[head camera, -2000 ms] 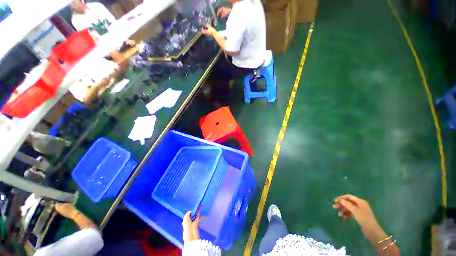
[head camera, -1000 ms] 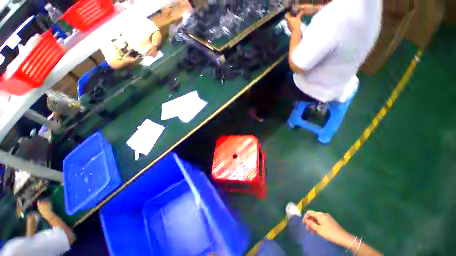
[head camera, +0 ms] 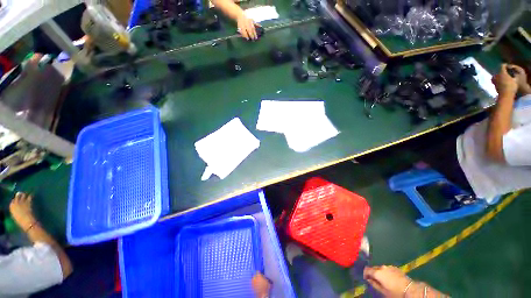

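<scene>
A blue basket [head camera: 224, 256] lies inside a large blue crate [head camera: 148, 262] below the bench edge. My left hand [head camera: 262, 284] is small and blurred at the basket's right rim; its grip is unclear. My right hand [head camera: 389, 280] is at the bottom, just below a red stool [head camera: 329, 218], fingers loosely curled, with nothing seen in it. Another blue basket [head camera: 116, 174] sits on the bench's left part. White paper sheets [head camera: 227, 147] lie on the green bench beside it.
A loose black adapter pile [head camera: 419, 90] and a raised tray with plastic-wrapped items [head camera: 431, 23] are at the upper right. A person in white [head camera: 495, 151] sits at right by a blue stool [head camera: 436, 192]. Other people's hands show at top and left. A foot is beside the red stool.
The view has turned and come closer to the bench. The red stool now appears nearer my right hand. My left hand, out of view one second ago, shows again at the basket rim.
</scene>
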